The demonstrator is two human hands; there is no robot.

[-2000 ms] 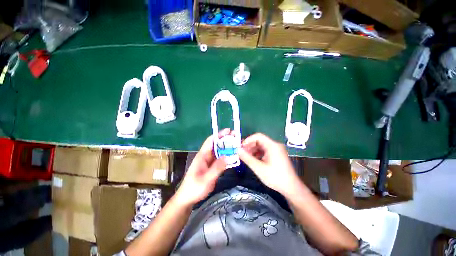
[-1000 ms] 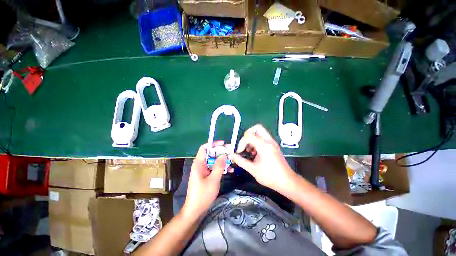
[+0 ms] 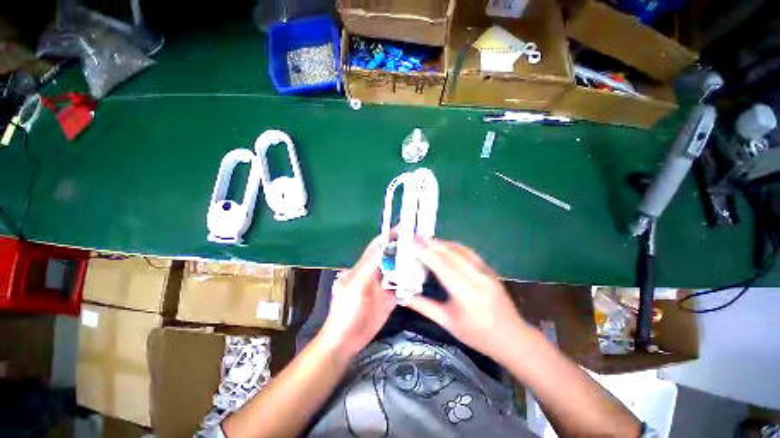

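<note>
My left hand (image 3: 358,295) holds a white loop housing (image 3: 389,205) with a blue part (image 3: 389,252) in its base, at the bench's front edge. My right hand (image 3: 466,295) holds a second white loop housing (image 3: 428,201) right beside the first, its loop partly overlapping it. The fingers hide much of both bases; I cannot tell whether the two pieces are joined. Two more white housings lie on the green bench at the left, one (image 3: 231,201) with a dark round spot and one (image 3: 281,180) touching or nearly touching it.
At the back stand a blue bin (image 3: 304,64) of small silvery pieces and a carton (image 3: 393,85) of blue parts. A clear round piece (image 3: 416,147) and a thin rod (image 3: 534,191) lie ahead. A grey-white clamp arm (image 3: 678,167) stands right. A floor carton (image 3: 192,376) holds white loops.
The single housing from the bench's right side has left its place beside the rod and is now in my right hand, against the one in my left hand.
</note>
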